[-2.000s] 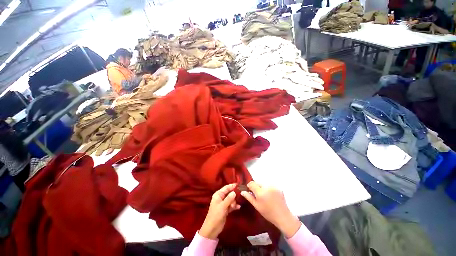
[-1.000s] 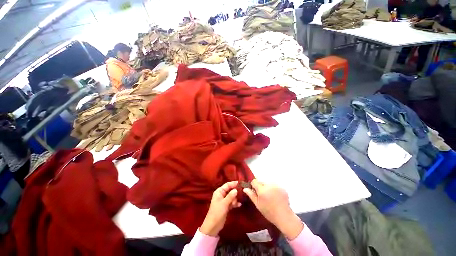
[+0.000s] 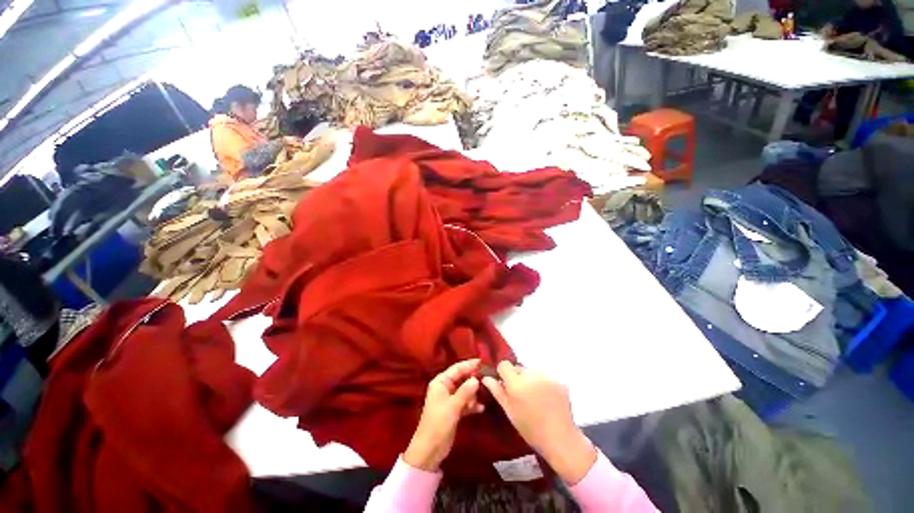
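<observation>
A red garment (image 3: 351,291) lies bunched on the white-topped table (image 3: 641,351), its near part hanging over the front edge. My left hand (image 3: 443,409) pinches the red cloth at the near edge. My right hand (image 3: 536,406) is close beside it, fingertips almost touching the left ones, also at the cloth. A small dark spot shows between the fingertips; I cannot tell if it is a tool. A white label (image 3: 517,468) shows on the cloth below my hands. A thin pale line curves across the garment.
Another red heap (image 3: 150,401) hangs at the left. Tan garments (image 3: 225,230) and a cream pile (image 3: 551,120) lie further back. A person in orange (image 3: 234,135) is at the back left. An orange stool (image 3: 663,142) and denim garments (image 3: 752,271) are at the right.
My hands stay at nearly the same place on the cloth, with small finger shifts. The dark spot between the fingertips shows less than one second ago. The garment has barely moved.
</observation>
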